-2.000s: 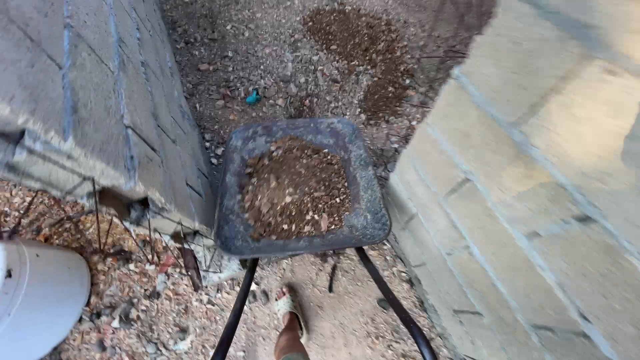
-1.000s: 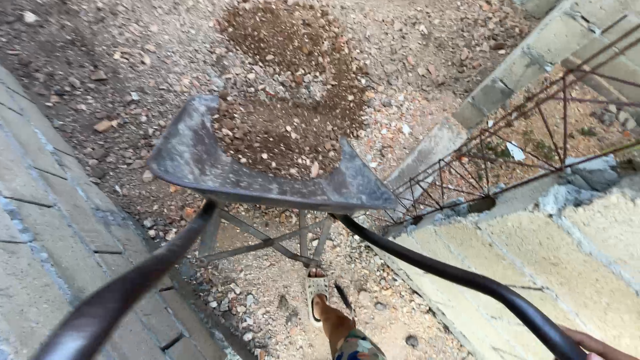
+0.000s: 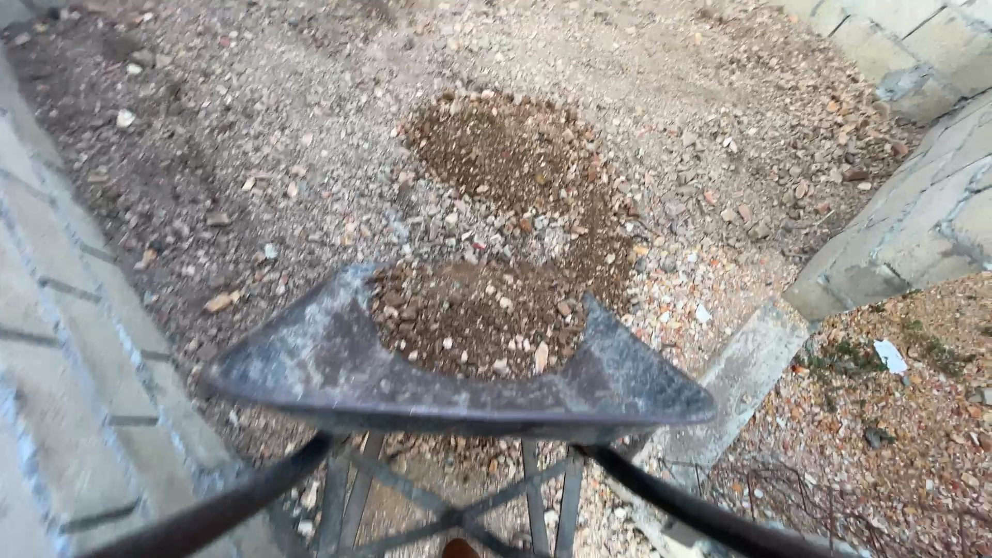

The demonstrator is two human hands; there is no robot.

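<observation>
A wheelbarrow's metal tray (image 3: pixel 465 403) stands tipped forward, its rear rim raised toward me. Brown gravelly soil (image 3: pixel 480 318) lies in its front part and meets the ground there. Two dark tubular handles, the left handle (image 3: pixel 225 504) and the right handle (image 3: pixel 690 496), run down toward the lower frame edges. Crossed metal legs (image 3: pixel 449 515) show beneath the tray. Both my hands are outside the view, so their hold on the handles is hidden.
A patch of darker soil (image 3: pixel 504 155) lies on the stony ground ahead. A block wall (image 3: pixel 70 325) runs along the left. On the right are another block wall (image 3: pixel 907 209), a concrete ledge (image 3: pixel 744 380) and thin rusty rods (image 3: pixel 806 504).
The wheelbarrow has gone from level to tipped forward, and its soil has slid toward the front. The hand at lower right one second ago has left the view.
</observation>
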